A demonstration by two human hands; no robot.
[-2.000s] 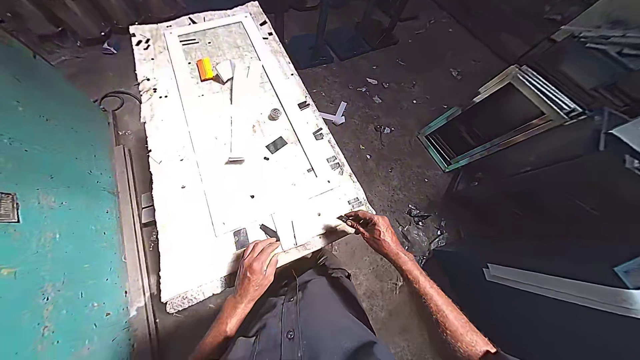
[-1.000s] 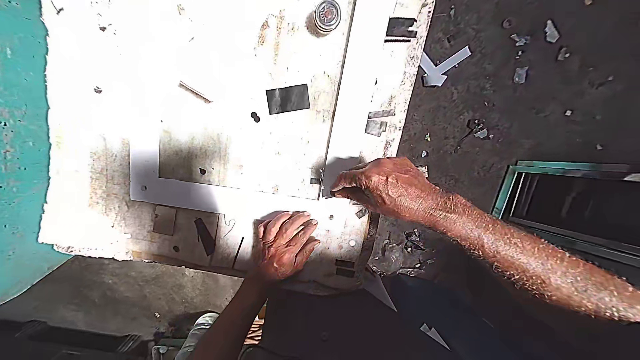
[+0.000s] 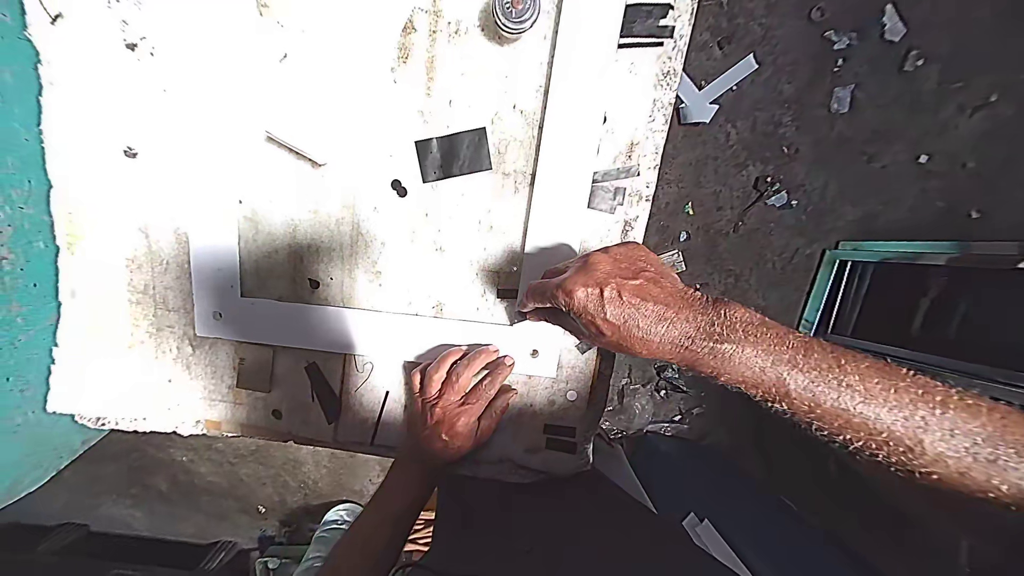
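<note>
A flat white frame (image 3: pixel 312 326) lies on a worn, pale-covered work table (image 3: pixel 448 72). Its lower corner sits between my hands. My left hand (image 3: pixel 458 400) rests palm down at the frame's lower edge, fingers spread, fingertips touching it. My right hand (image 3: pixel 612 296) is at the inner corner, its thumb and fingers pinched together low over the frame; a small dark thing shows at the fingertips, too hidden to name. A black rectangular piece (image 3: pixel 454 155) and a round tin (image 3: pixel 515 14) lie inside the frame's outline.
Dark strips (image 3: pixel 322 392) and small scraps lie along the table's near edge. On the floor at right are white offcuts (image 3: pixel 716 94), debris and a green-edged framed panel (image 3: pixel 824 292). A teal surface (image 3: pixel 20 264) borders the table at left.
The view has come much closer to the table since two seconds ago. My right hand has moved from the table's near right edge to the frame's inner corner.
</note>
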